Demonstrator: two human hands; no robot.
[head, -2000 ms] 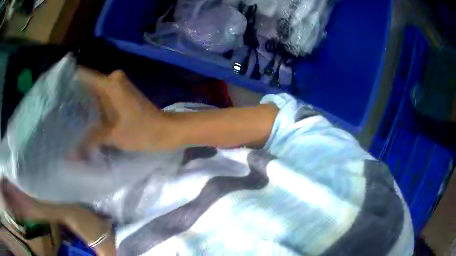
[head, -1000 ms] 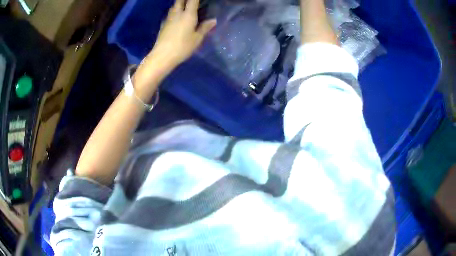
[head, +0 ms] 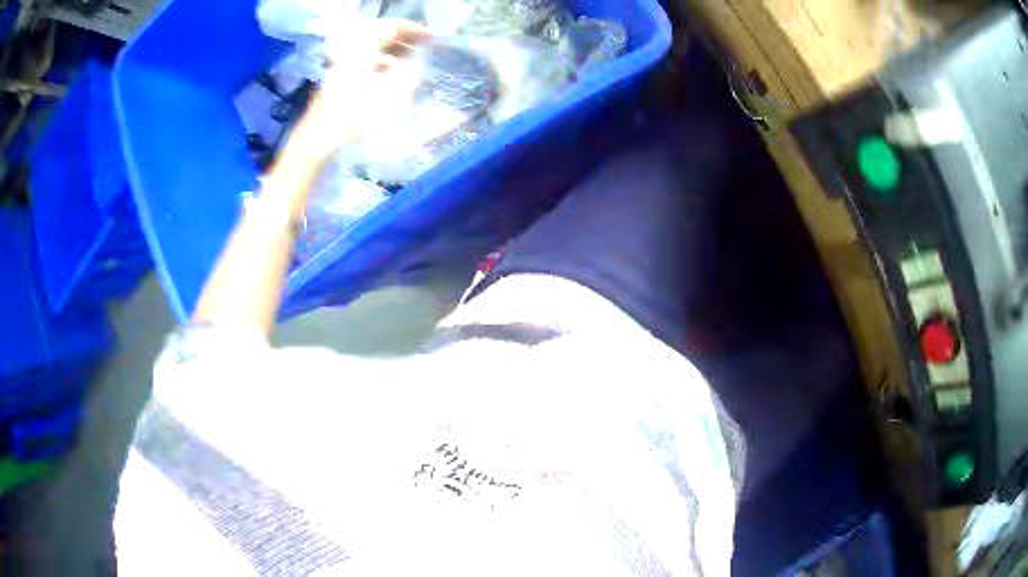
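My left hand (head: 366, 73) reaches into the blue bin (head: 395, 220), over the clear bags (head: 451, 96). The hand is pale with glare and blurred; its fingers look bent against the plastic, and whether they grip a bag cannot be told. The bags are translucent and crinkled, with dark items inside. Small black parts lie at the left of the pile. A pale band circles my left wrist. My right hand is out of the picture.
The press machine's black panel (head: 902, 259) stands at the right, with green buttons (head: 878, 165) and a red button (head: 939, 340). A wooden bench edge (head: 829, 214) runs beside it. More blue bins (head: 73, 180) stand at the far left.
The view has turned: the bin now lies at the left and the machine panel at the right. My right hand has left the picture. My left hand has gone farther into the bin.
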